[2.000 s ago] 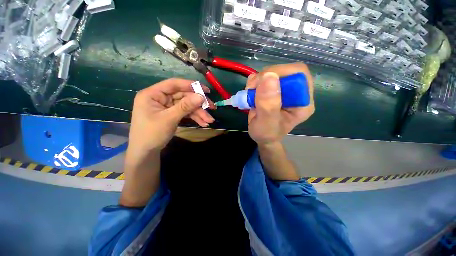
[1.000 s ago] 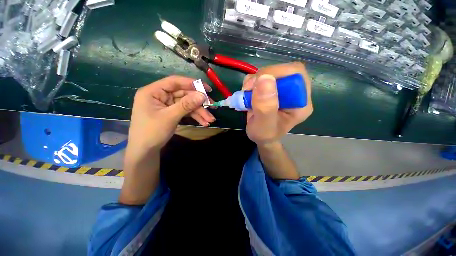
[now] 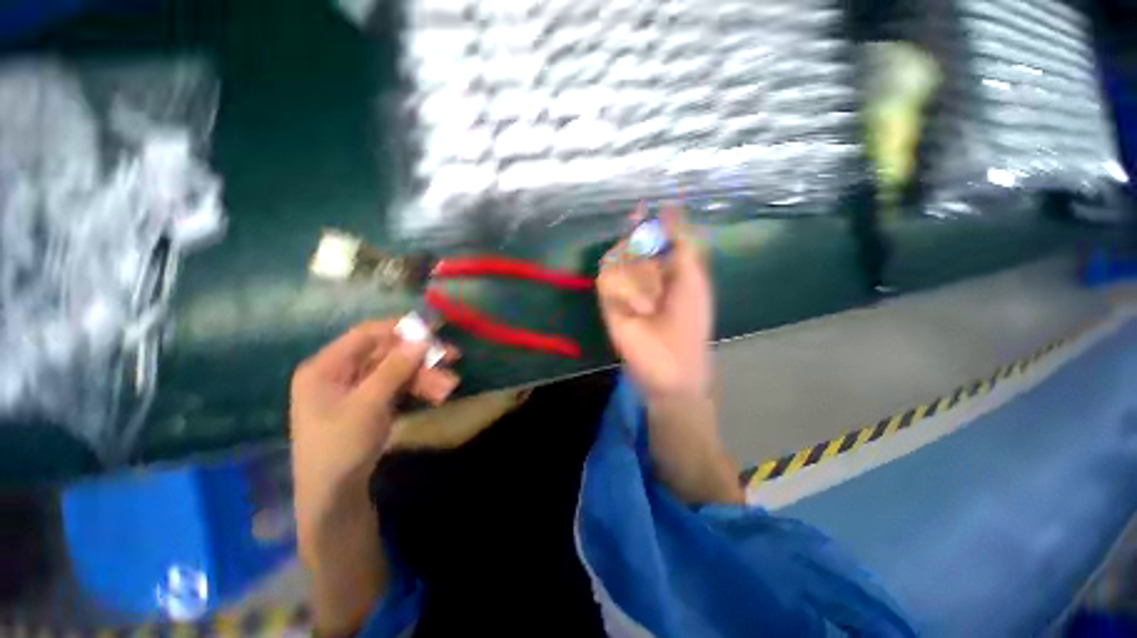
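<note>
The view is blurred. My left hand (image 3: pixel 343 405) pinches a white plastic housing (image 3: pixel 418 334) between thumb and fingers, just below the pliers. My right hand (image 3: pixel 655 312) is raised at the front edge of the large tray, its fingers around a small bluish-white thing (image 3: pixel 648 237), too blurred to name. The glue bottle's blue body cannot be made out. The pliers (image 3: pixel 499 269) lie on the green bench between my hands, red handles towards my right hand, pale jaws to the left.
The large blister tray (image 3: pixel 623 112) holds rows of white parts at the back. A second tray (image 3: pixel 1041 87) is far right, with a cream-yellow-ended tool (image 3: pixel 900 119) between them. A clear bag of housings (image 3: pixel 87 249) is at left; a blue stool (image 3: pixel 156 536) stands below.
The view has shifted and tilted. My right hand has moved away from the housing towards the tray, and the blue bottle no longer shows clearly. My left hand still holds the housing.
</note>
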